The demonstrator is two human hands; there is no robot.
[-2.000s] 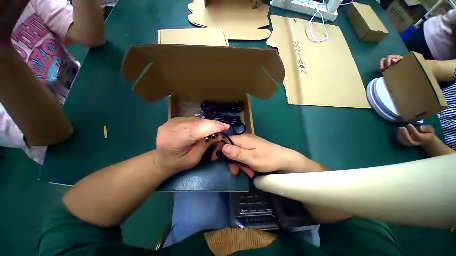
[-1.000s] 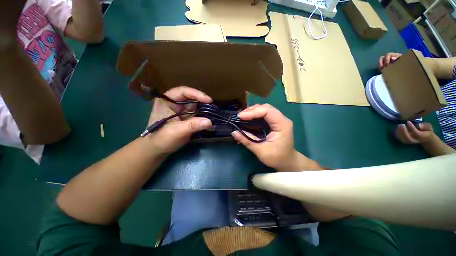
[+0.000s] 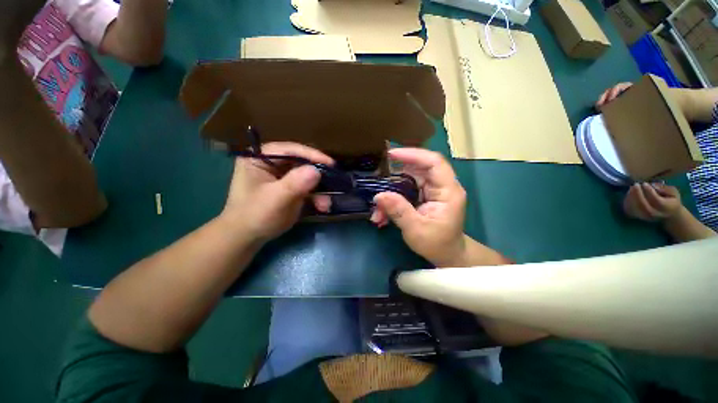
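Note:
A coiled black cable (image 3: pixel 366 186) is held in both hands above an open brown mailer box (image 3: pixel 315 102). My left hand (image 3: pixel 275 189) grips the left end of the bundle, and loose cable ends stick out to its left, blurred. My right hand (image 3: pixel 429 205) holds the right end of the coil between thumb and fingers. The box stands with its lid raised at the back. Dark contents show partly behind the coil; my hands hide most of the inside.
A cream tube (image 3: pixel 567 299) crosses the lower right. A flat cardboard sheet with writing (image 3: pixel 504 94) lies right of the box. A closed carton (image 3: pixel 575 30) stands at the far right. A person's hands hold a box (image 3: pixel 653 130) over a white round item. Another person's arm is at left.
Over the two seconds, the cable has come up from low in front of the box and spread between both hands. In the last second, my hands have shifted their grip, and the left cable ends have moved up.

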